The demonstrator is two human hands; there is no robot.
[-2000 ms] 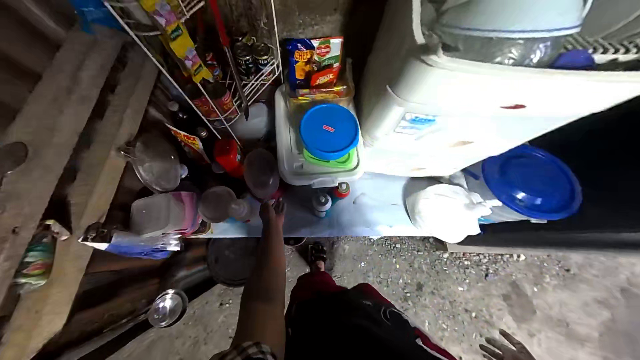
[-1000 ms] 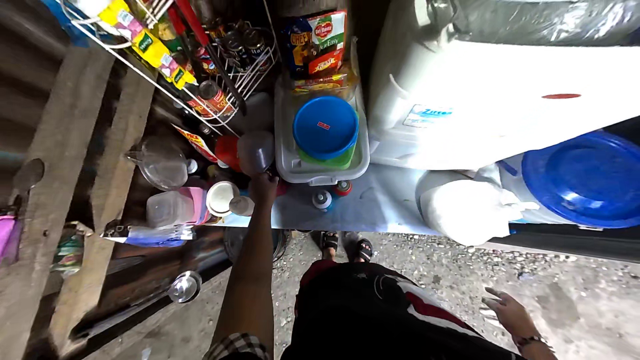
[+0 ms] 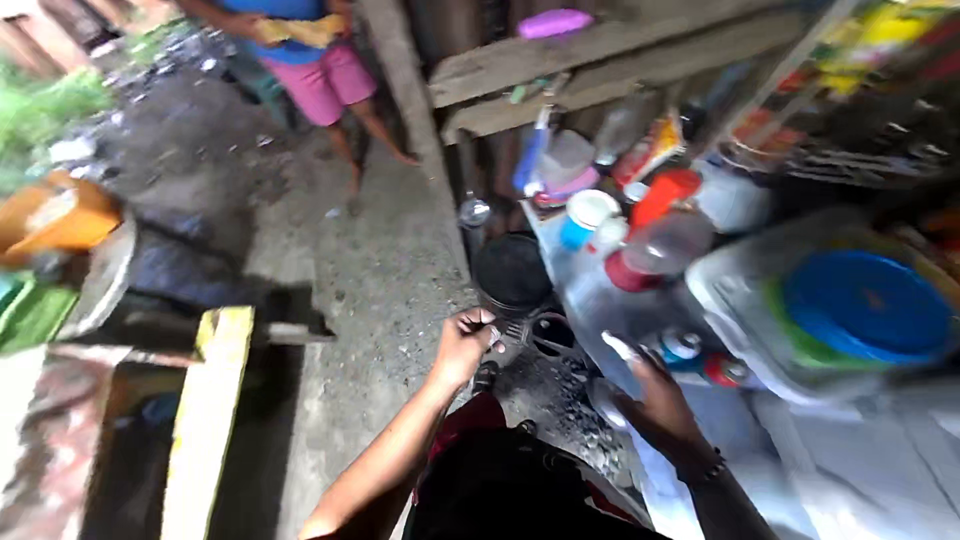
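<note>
My left hand (image 3: 469, 345) is over the ground beside the table edge, its fingers curled; something small and pale shows at the fingertips, too blurred to name. My right hand (image 3: 664, 409) is above the table's near edge, thumb and fingers apart, with white on a fingertip. A pale, translucent round thing (image 3: 607, 401) shows beside its fingers; whether it is held is unclear. Two small bottles, one with a white cap (image 3: 681, 343) and one red (image 3: 725, 370), stand just past this hand. A clear cup (image 3: 667, 244) and a red container (image 3: 631, 274) stand farther back.
A blue-lidded tub (image 3: 866, 306) rests on a white container at right. A dark round pot (image 3: 512, 271) stands on the ground by the table, near charcoal pieces (image 3: 581, 397). A yellow-edged plank (image 3: 214, 420) is at left. Another person (image 3: 300, 45) stands beyond the wooden post.
The view has swung far to the left. My left hand has come away from the cups on the table, and my right hand is now at the table's edge.
</note>
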